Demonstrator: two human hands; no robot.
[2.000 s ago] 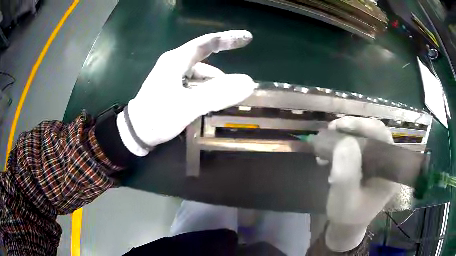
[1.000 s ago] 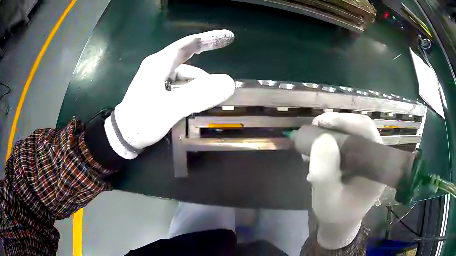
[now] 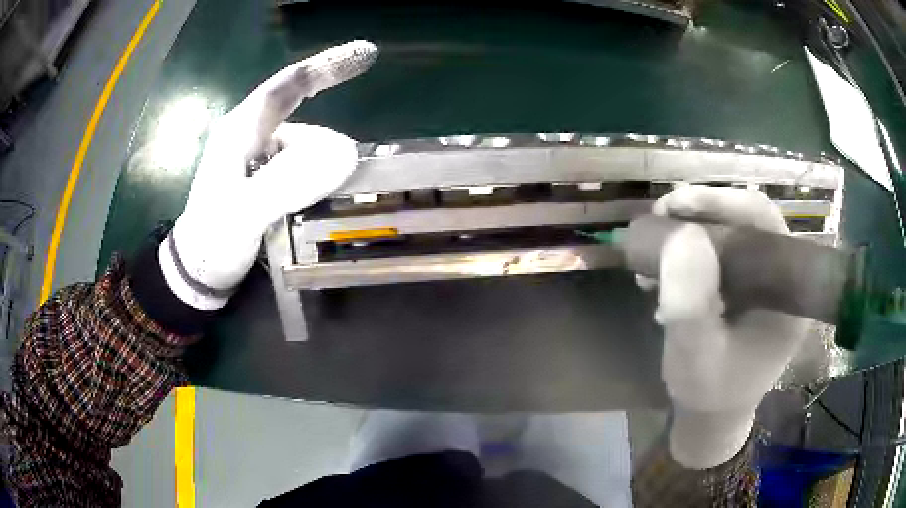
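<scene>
A long silver metal housing (image 3: 477, 166) lies across the green mat, its slotted side with parallel rails facing me. An orange strip (image 3: 364, 235) shows inside its left slot. My left hand (image 3: 253, 179), in a white glove, is at the housing's left end, thumb against the top rail and forefinger raised; its grip underneath is partly hidden. My right hand (image 3: 710, 298), gloved and a little blurred, is closed around a fat grey dispensing syringe (image 3: 780, 273). The green needle tip (image 3: 602, 236) points left at the slot between the lower rails. The green rear cap (image 3: 852, 298) is blurred.
The dark green bench mat (image 3: 477, 79) lies under the housing. Part of another bar (image 3: 636, 10) shows at the far edge. A white paper sheet (image 3: 849, 119) lies at the right edge. Grey floor with a yellow line (image 3: 91, 149) is at the left. A blue object (image 3: 805, 471) is at lower right.
The left end of the housing and my left hand show further left. The syringe tip is further right along the slot, away from the left end. The far stacked bars have mostly left the view.
</scene>
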